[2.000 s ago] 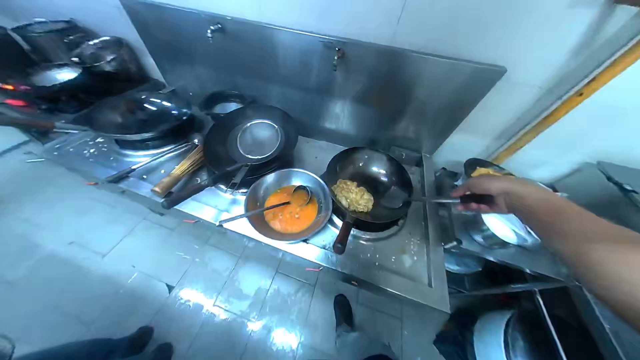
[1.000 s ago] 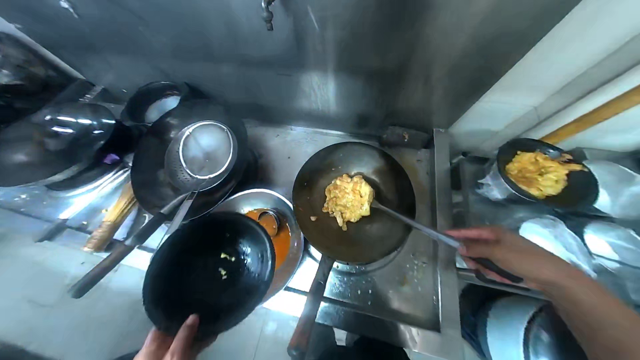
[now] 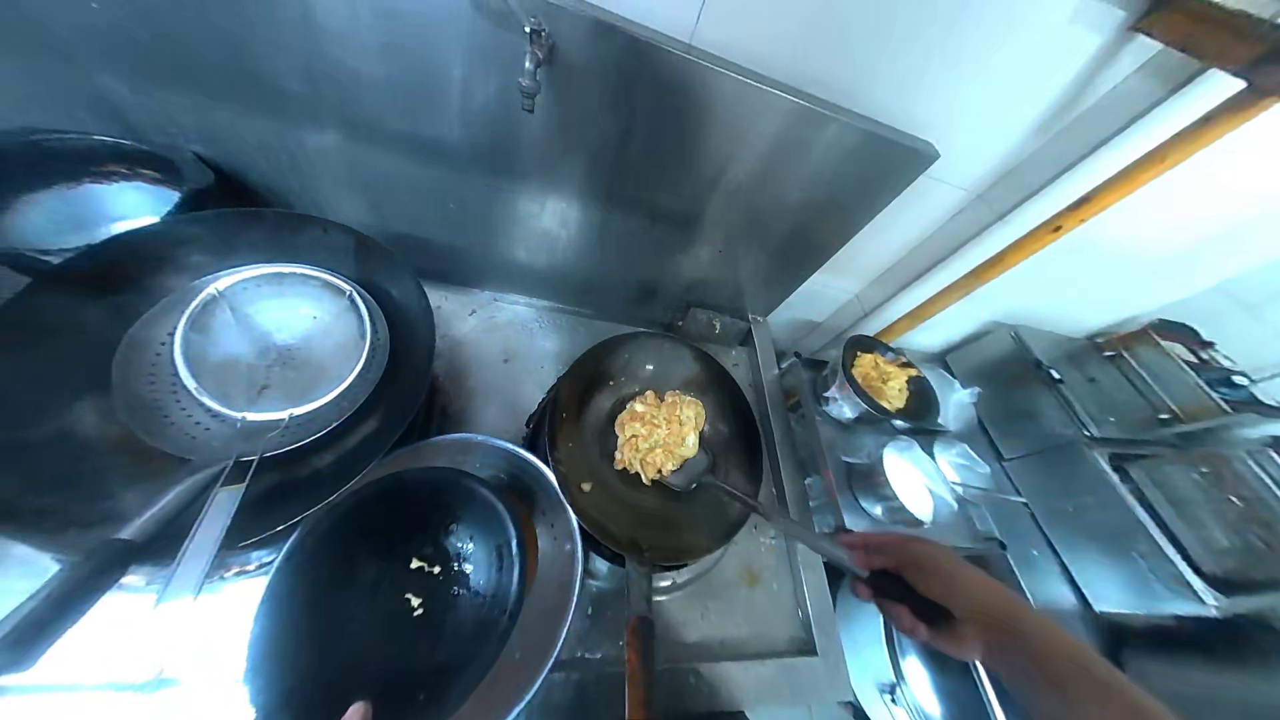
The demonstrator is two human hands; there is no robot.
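Note:
My right hand [image 3: 915, 595] grips the black handle of a metal ladle or spatula [image 3: 765, 512], whose head rests in a dark wok [image 3: 640, 535] against a heap of yellow scrambled egg [image 3: 660, 435]. The wok sits on a burner with its wooden-ended handle toward me. Of my left hand [image 3: 357, 711] only a fingertip shows at the bottom edge, on the rim of a black bowl [image 3: 385, 610] that holds a few egg scraps. Beneath that bowl is a wide steel bowl [image 3: 555, 600]; its contents are mostly hidden.
On the left, a round strainer [image 3: 272, 342] and a perforated ladle lie over a large dark wok [image 3: 395, 290]. Another wok [image 3: 95, 190] stands behind. A tap [image 3: 533, 65] juts from the steel backsplash. To the right are a black bowl of food [image 3: 885, 380] and steel pots [image 3: 885, 490].
My left hand was out of view two seconds ago; one second ago it held the black bowl beside the wok. The egg lay spread out earlier and is now gathered in a heap.

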